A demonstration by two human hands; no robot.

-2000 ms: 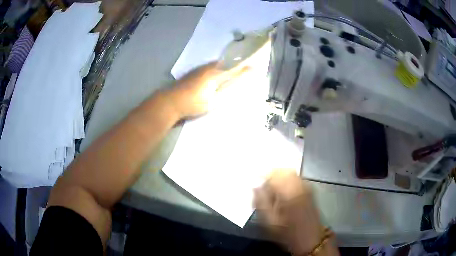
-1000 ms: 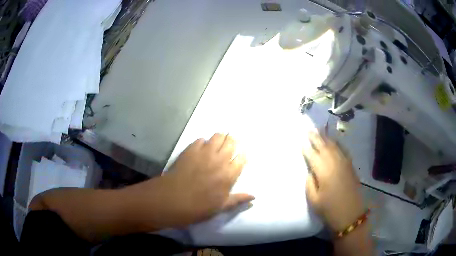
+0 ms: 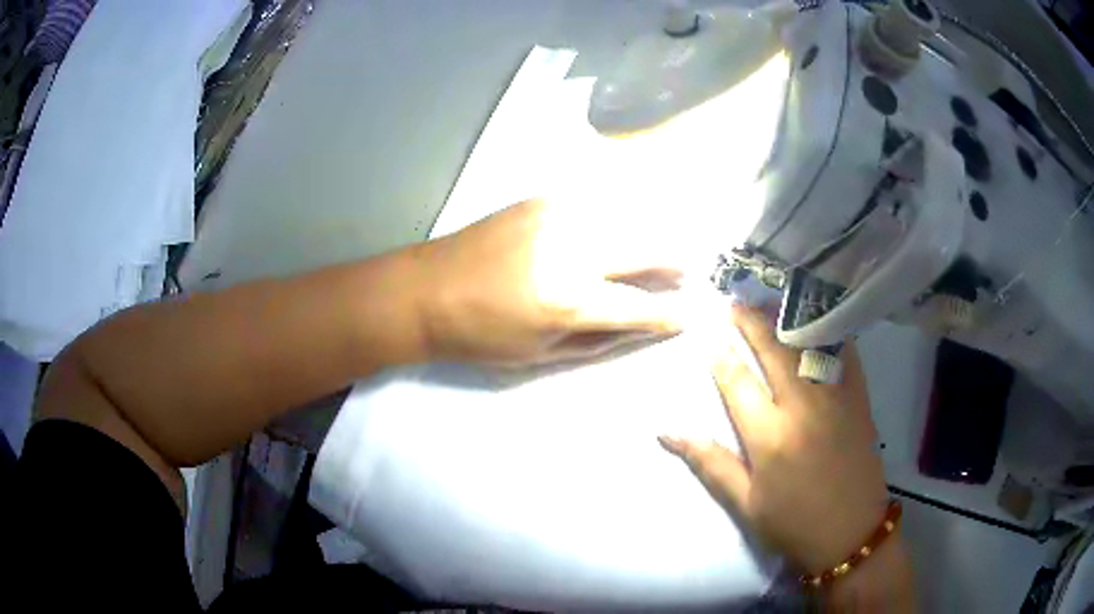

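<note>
A large white fabric panel (image 3: 516, 480) lies under both hands and hangs over the table's front edge; its upper part glares under the lamp. My left hand (image 3: 540, 294) lies on the panel left of the needle area, fingers pointing right, not gripping. My right hand (image 3: 798, 438) lies on it just below and right of the presser foot (image 3: 734, 274), fingers spread, thumb to the left. The sewing machine head (image 3: 864, 180) stands at the upper right. Glare hides the fabric's edge at the needle.
The oval lamp shade (image 3: 690, 72) hangs above the panel. A stack of white cut panels (image 3: 102, 168) lies at the far left. A dark phone (image 3: 967, 411) lies on the machine bed at the right. The pale table (image 3: 348, 144) spans the back left.
My left hand has moved up and right towards the needle. My right hand has stayed beside the presser foot. The panel has shifted and now bunches and drapes at the front edge.
</note>
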